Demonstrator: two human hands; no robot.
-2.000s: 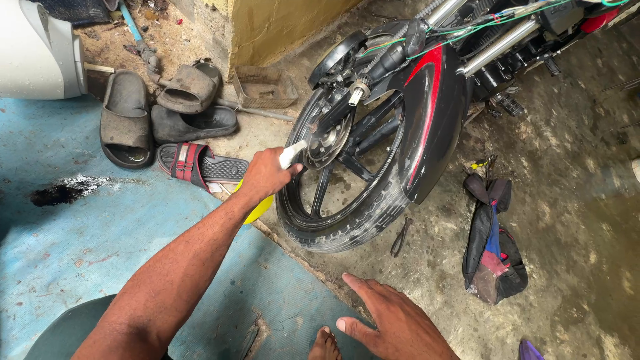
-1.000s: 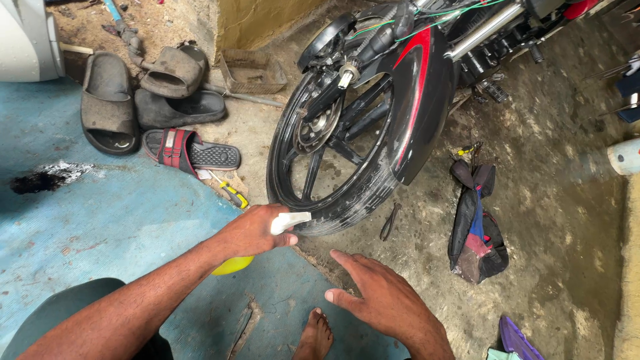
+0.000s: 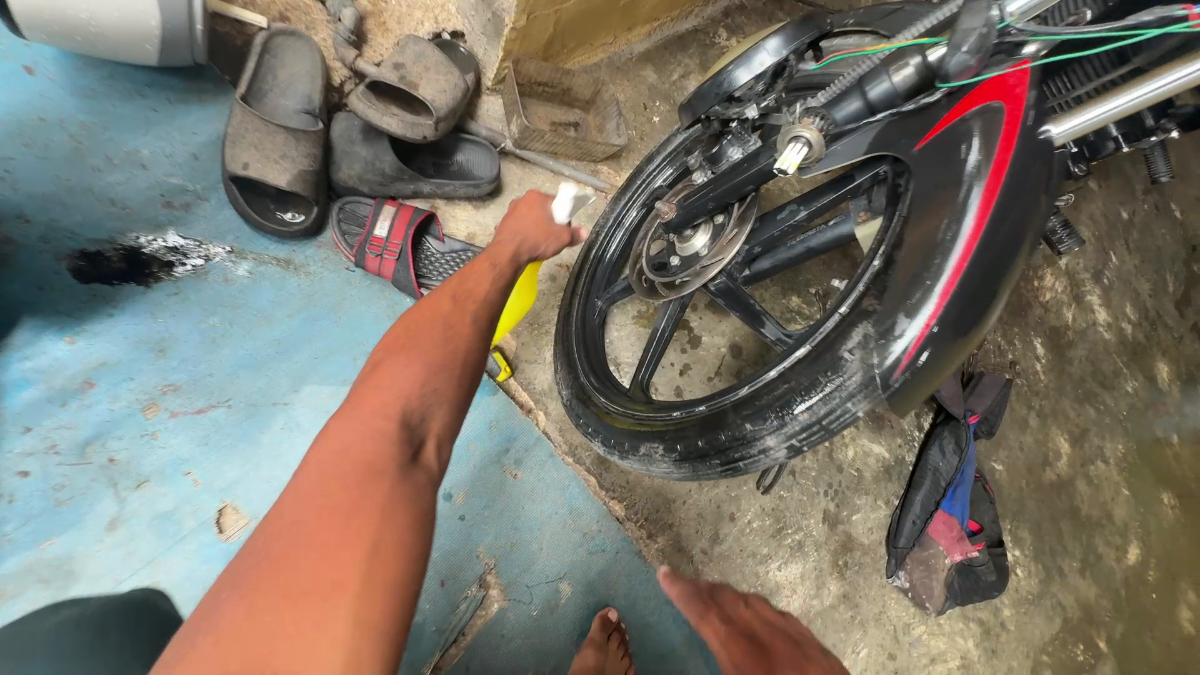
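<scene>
My left hand (image 3: 541, 228) is closed on a spray bottle (image 3: 517, 302) with a white trigger head and a yellow body, held just left of a motorcycle's front wheel. The black tire (image 3: 698, 450) looks wet, with whitish streaks on its lower right tread. Inside the spoked rim sit the brake disc (image 3: 694, 246) and the lower fork leg. A black front fender (image 3: 975, 225) with a red stripe covers the wheel's right side. My right hand (image 3: 745, 623) is at the bottom edge, fingers apart, holding nothing that shows; part of it is out of frame.
Several sandals (image 3: 277, 131) lie at the upper left, beside a wire basket (image 3: 565, 111). A yellow-handled tool (image 3: 500, 364) rests at the blue mat's edge. A black bag or cloth bundle (image 3: 952, 506) lies on the concrete right of the tire. Thin green wires (image 3: 1078, 49) cross the motorcycle at the top right.
My left hand, with the spray bottle, has moved from beside the tire's lower edge up to the wheel's left side. My right hand is lower in view. The view has shifted closer to the wheel.
</scene>
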